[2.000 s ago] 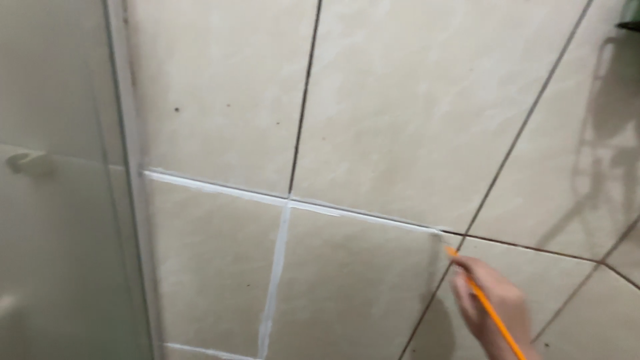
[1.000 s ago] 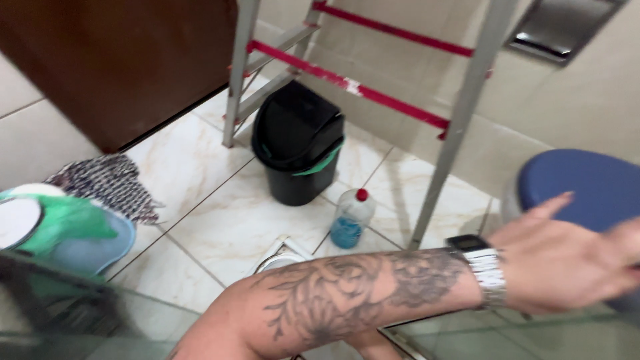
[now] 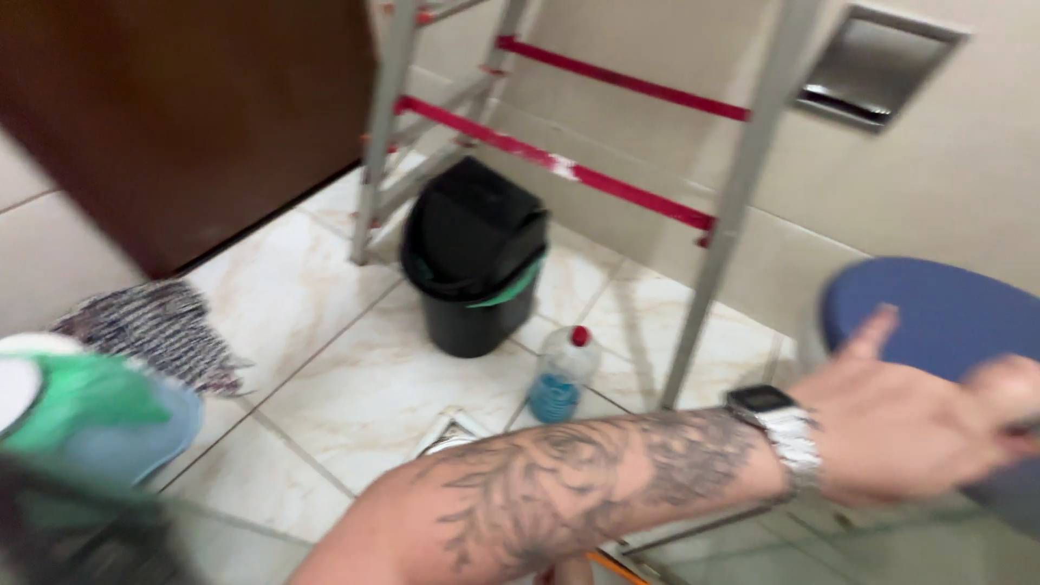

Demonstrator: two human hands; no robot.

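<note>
My left hand (image 3: 910, 422) reaches to the right above a toilet's blue lid (image 3: 942, 313), with one finger raised. Its other fingers are bent near a small dark thing at the right edge, too blurred to name; whether they grip it I cannot tell. A watch with a metal band (image 3: 788, 443) is on that wrist. Low in the view, part of my right hand (image 3: 569, 571) shows below the left forearm, at a thin orange handle (image 3: 616, 569); the tool's tip is hidden.
A stepladder with red rungs (image 3: 642, 195) stands around a black bin (image 3: 471, 244). Near it is a red-capped bottle of blue liquid (image 3: 556, 386). Left are a woven mat (image 3: 154, 329) and a blue basin (image 3: 183, 431) with green plastic. Glass edges cross the bottom; a brown door (image 3: 203, 106) stands behind.
The view has swung from the tiled wall, where a hand held an orange-handled tool at a grout line, to the floor. My left arm has come into view, stretched to the right.
</note>
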